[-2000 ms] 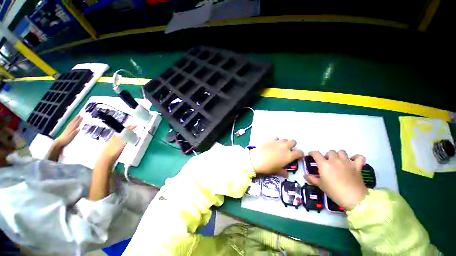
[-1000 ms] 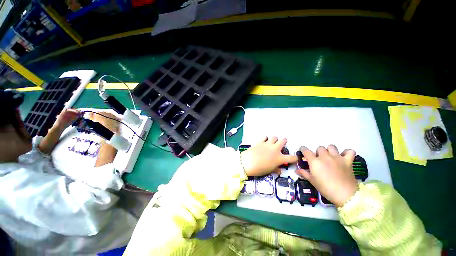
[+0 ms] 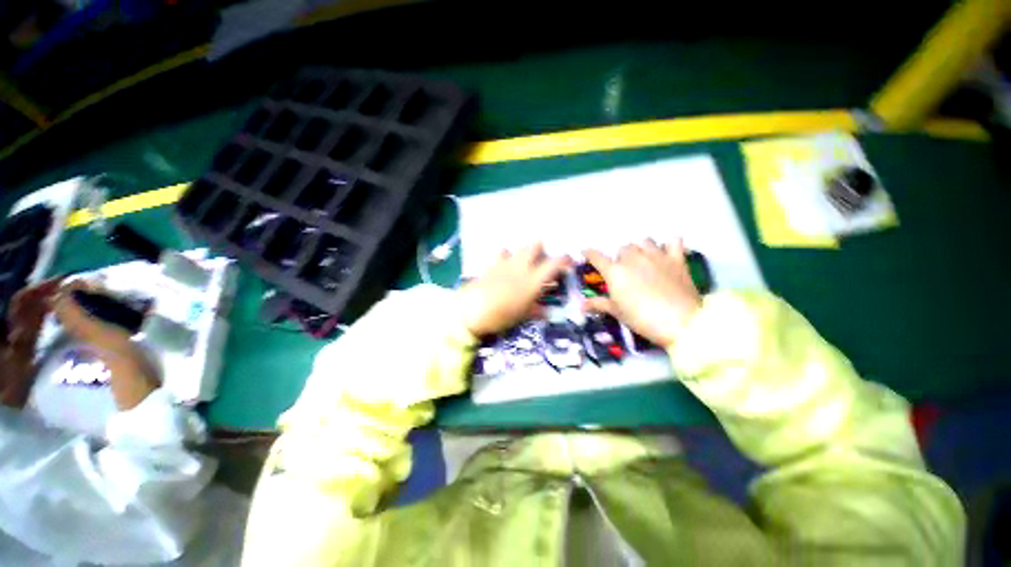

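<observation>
Several smartwatch heads (image 3: 563, 343) lie in two rows on the white foam mat (image 3: 599, 199); some screens are lit, with red marks. The picture is blurred. My left hand (image 3: 516, 290) rests over the left part of the far row, fingers spread on the watches. My right hand (image 3: 646, 294) is over the right part of the far row, its thumb and fingertips around a watch with an orange-red screen (image 3: 593, 277). Both hands hide parts of the watches. Whether either hand grips a watch cannot be told.
A black foam compartment tray (image 3: 322, 166) stands left of the mat, with a white cable (image 3: 439, 250) between. Yellow and white papers (image 3: 776, 199) with a round dark object (image 3: 849, 188) lie right. A neighbouring person's hands work by a white power strip (image 3: 211, 332) at left.
The view has swung, so the mat and tray sit further left and the papers higher. My hands stay over the far row, and an orange-red screen now shows between them.
</observation>
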